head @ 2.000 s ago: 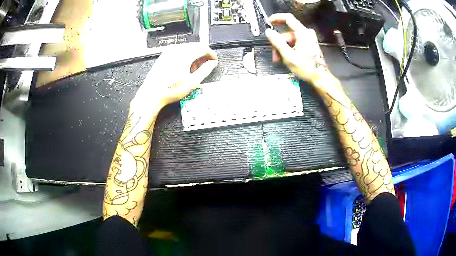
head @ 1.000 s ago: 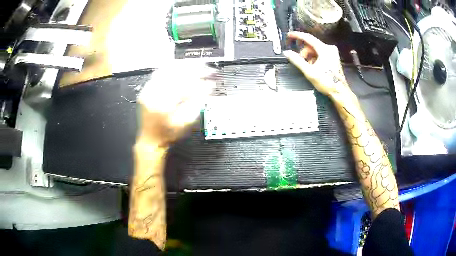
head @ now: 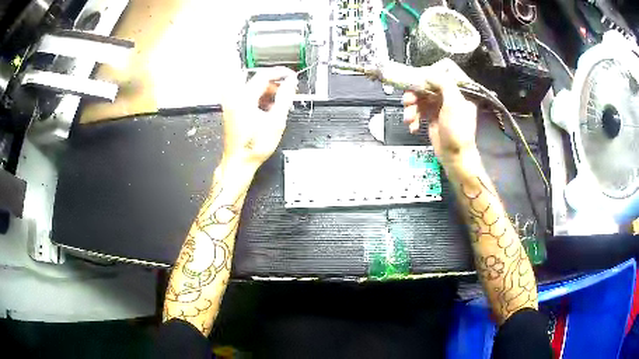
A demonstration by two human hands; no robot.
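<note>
My right hand (head: 445,105) holds the soldering iron (head: 399,78) by its handle, tip pointing left, with its cable running back to the right. My left hand (head: 259,105) pinches thin solder wire (head: 305,69) in front of the solder spool (head: 277,43). The iron's tip and the wire end are close together; I cannot tell if they touch. A PCB panel (head: 361,177) lies on the black ridged mat (head: 322,245), below and between my hands, touched by neither. Glare washes out most of its surface.
Another board with components (head: 350,31) lies behind the mat. The round pale-rimmed cup (head: 448,31) and black soldering station (head: 515,66) are back right. Green-handled cutters (head: 401,10) lie behind. A fan (head: 608,123) is right, a blue bin (head: 595,308) lower right, metal rails (head: 77,66) left.
My right hand, earlier without the iron, now holds it. My left hand moved up towards the spool and now pinches solder wire. Cutters show behind the mat.
</note>
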